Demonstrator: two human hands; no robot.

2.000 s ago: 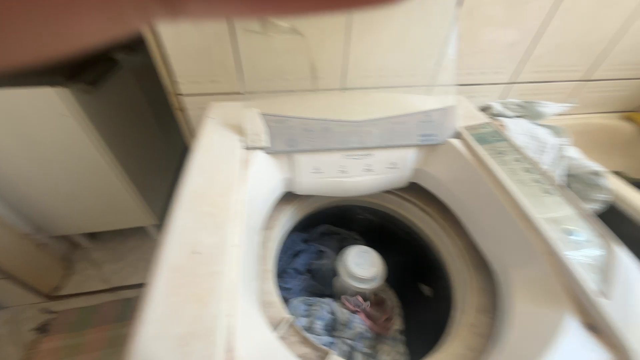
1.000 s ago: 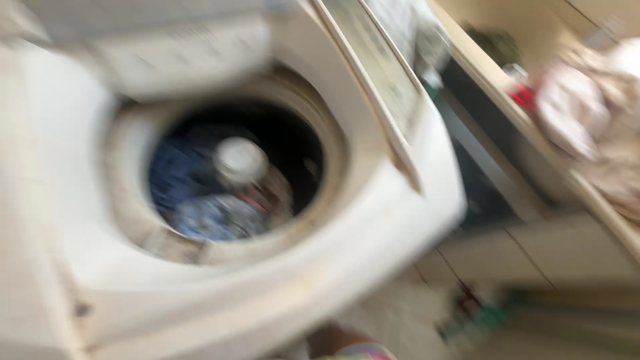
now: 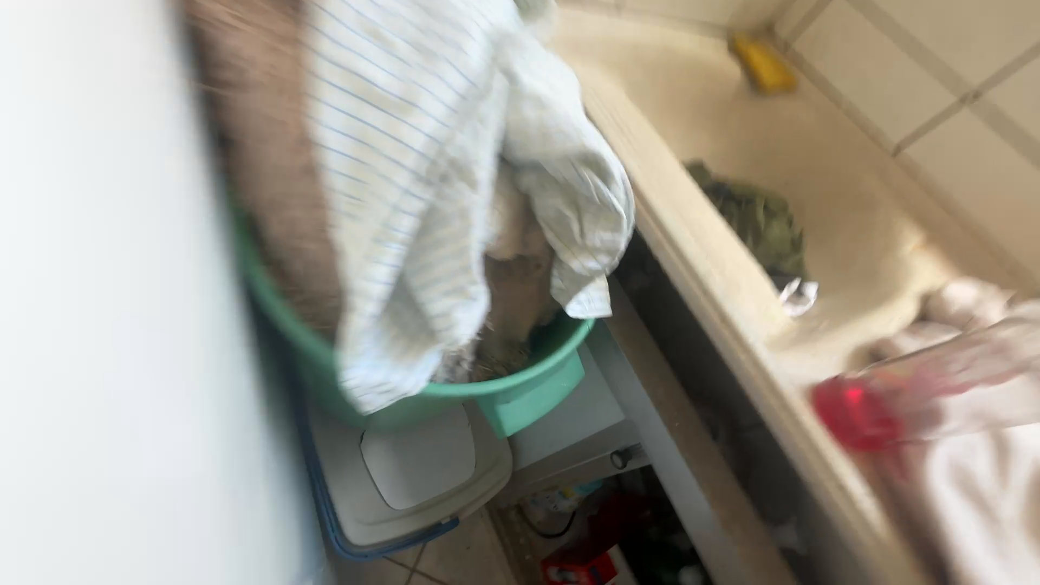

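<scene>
Neither of my hands shows in the head view now. A blue-striped white cloth (image 3: 406,162) hangs over a green plastic tub (image 3: 528,378) at the upper middle, its lower end draped past the rim. Brown fuzzy fabric (image 3: 272,162) fills the tub's left side, partly hidden by the cloth. To the right, a dark green cloth (image 3: 756,219) lies in a beige basin (image 3: 674,211). A clear bottle with a red cap (image 3: 857,410) lies at the basin's near edge, beside pale fabric (image 3: 987,479). Blur softens much of the view.
A blurred white surface (image 3: 122,325) takes up the left side. Below the tub stands a lidded bin (image 3: 418,455) with a blue rim. A cabinet (image 3: 569,451) with a dark knob is under the basin. A yellow sponge-like item (image 3: 764,63) lies at the basin's far corner.
The view has swung far right, from the open top-loading washing machine to the tub and basin. A blurred bit of skin at the top edge two seconds ago is out of view now.
</scene>
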